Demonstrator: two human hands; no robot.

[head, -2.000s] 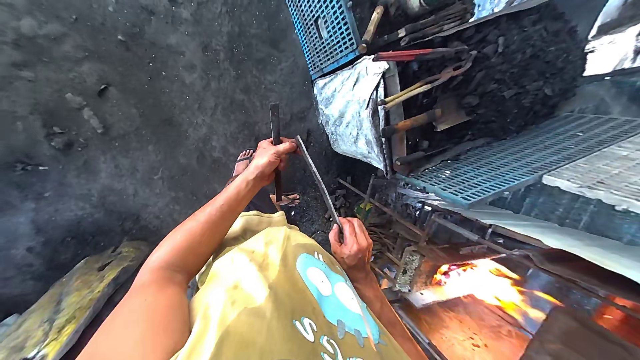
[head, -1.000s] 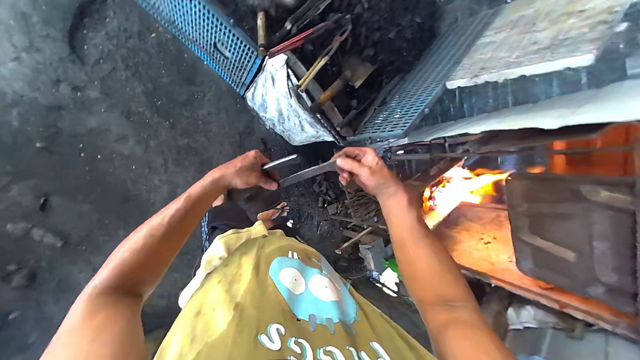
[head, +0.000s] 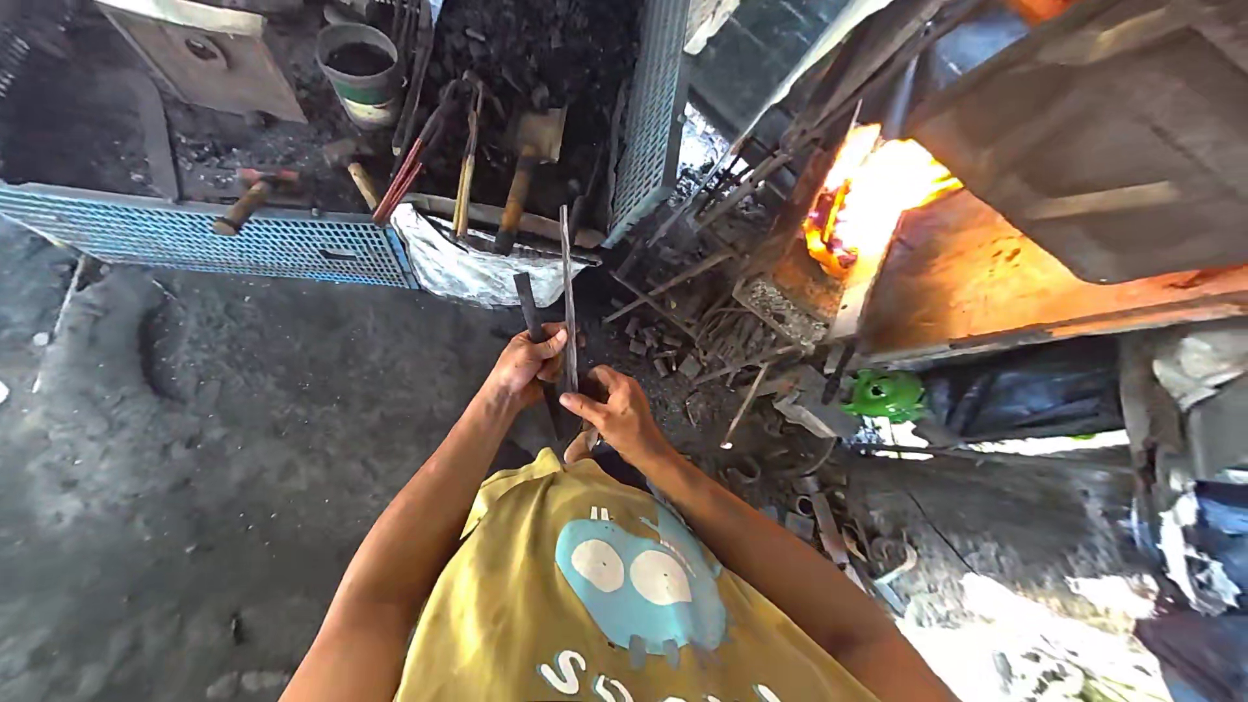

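My left hand (head: 529, 366) is closed around a dark flat metal bar (head: 527, 300), whose upper end sticks out above the fingers and whose lower end runs down towards the shirt. Just to the right, my right hand (head: 616, 408) grips the lower end of a longer, thin grey metal strip (head: 567, 283) between thumb and fingers. That strip points away from me and stands nearly side by side with the bar, close to the left fingertips. Whether the two pieces touch, I cannot tell.
A forge fire (head: 858, 210) burns at the upper right beside a large dark panel (head: 1102, 146). Ahead, a blue plastic grating (head: 292, 246) borders a coal bed with a hammer (head: 246, 203), tongs (head: 468, 161) and a bucket (head: 359, 73). Scrap metal (head: 721, 317) lies right of my hands.
The two metal pieces were crossed or close together between my hands a second ago; now both point away from me, nearly parallel. The view has swung towards the forge side.
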